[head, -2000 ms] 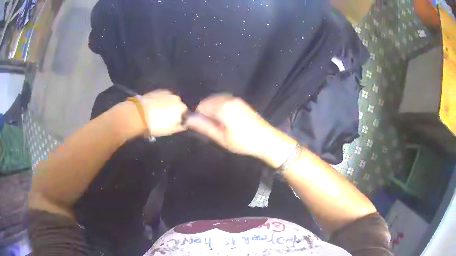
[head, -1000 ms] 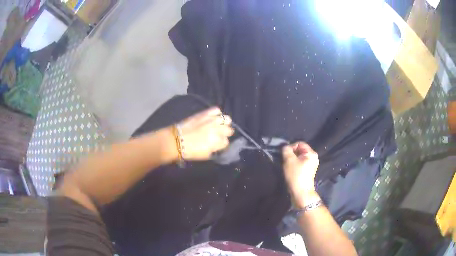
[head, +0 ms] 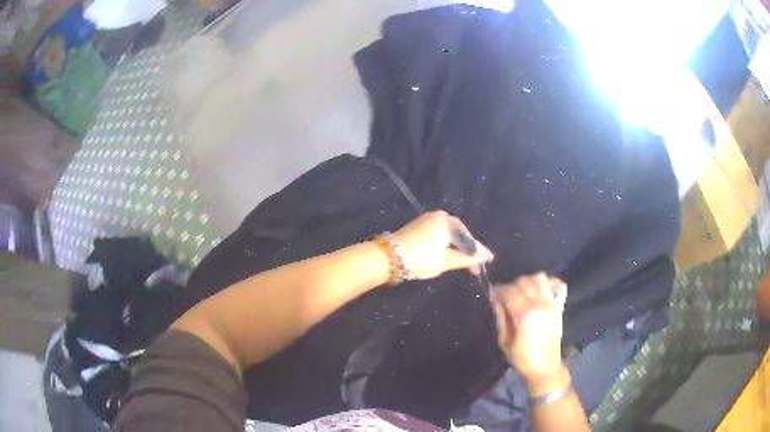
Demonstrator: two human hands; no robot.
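Observation:
A large black garment [head: 523, 152] with tiny white specks lies spread in front of me. A narrow grey strip [head: 397, 183] runs along its fold towards my left hand. My left hand [head: 439, 246] is closed on the strip, with a short grey piece showing between the fingers. My right hand [head: 532, 325] is just right of and below it, fingers curled and slightly blurred, pinching the strip's thin continuation. My fingers hide the strip's ends. A pale grey lining part [head: 365, 367] shows near my body.
The pale grey cloth-covered table [head: 279, 110] lies at the upper left. A green patterned floor [head: 127, 160] shows on both sides. A dark and white cloth heap [head: 105, 295] is at the lower left. A yellow-brown box [head: 718, 202] stands at the right, beside strong glare.
The view has shifted, so the garment sits further right. My hands came apart after the first frame and are now close together again, with my left hand nearer the right one.

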